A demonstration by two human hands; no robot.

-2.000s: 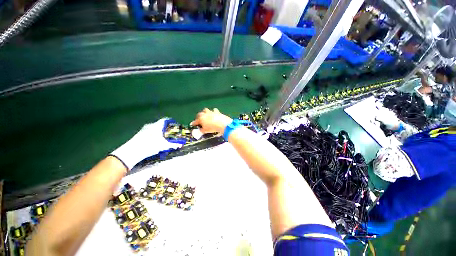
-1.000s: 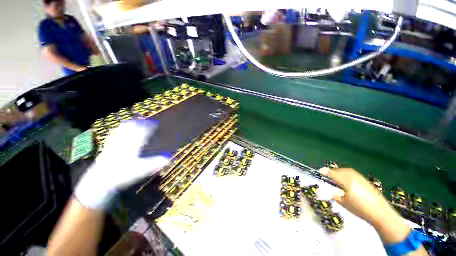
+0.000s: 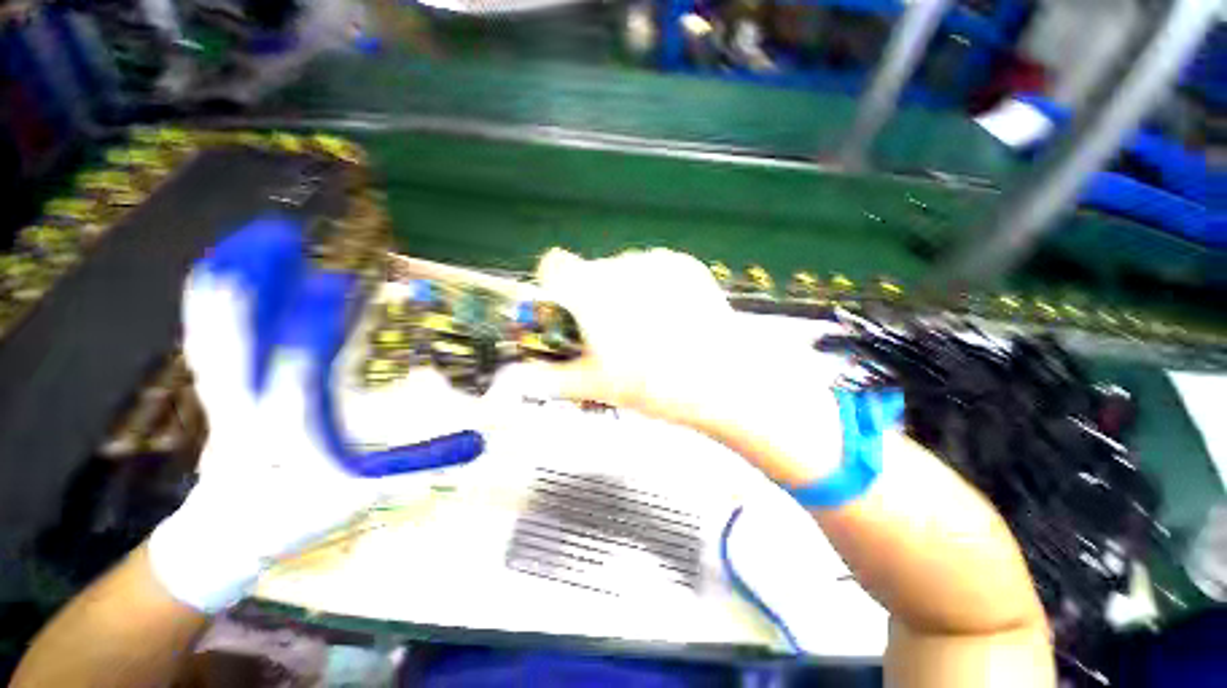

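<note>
Power supply boards (image 3: 411, 336) lie grouped at the back of the white bench, blurred, between my two hands. My left hand (image 3: 289, 363), in a white glove with blue palm and fingers, is raised to the left of them with its fingers apart and nothing in it. My right hand (image 3: 639, 323), with a blue wristband (image 3: 857, 450), is at the right end of the boards. Its fingers reach a board, but blur hides whether they grip it.
Stacked board trays (image 3: 128, 269) stand at the left. The green conveyor belt (image 3: 538, 208) carries a row of boards behind the bench. A black cable pile (image 3: 1023, 444) lies right, a printed sheet (image 3: 606, 531) and blue cord (image 3: 748, 591) near the front edge.
The view has swung back to the right from the trays. My left hand has moved off the tray stack with fingers spread. My right hand has come to the grouped boards beside the trays.
</note>
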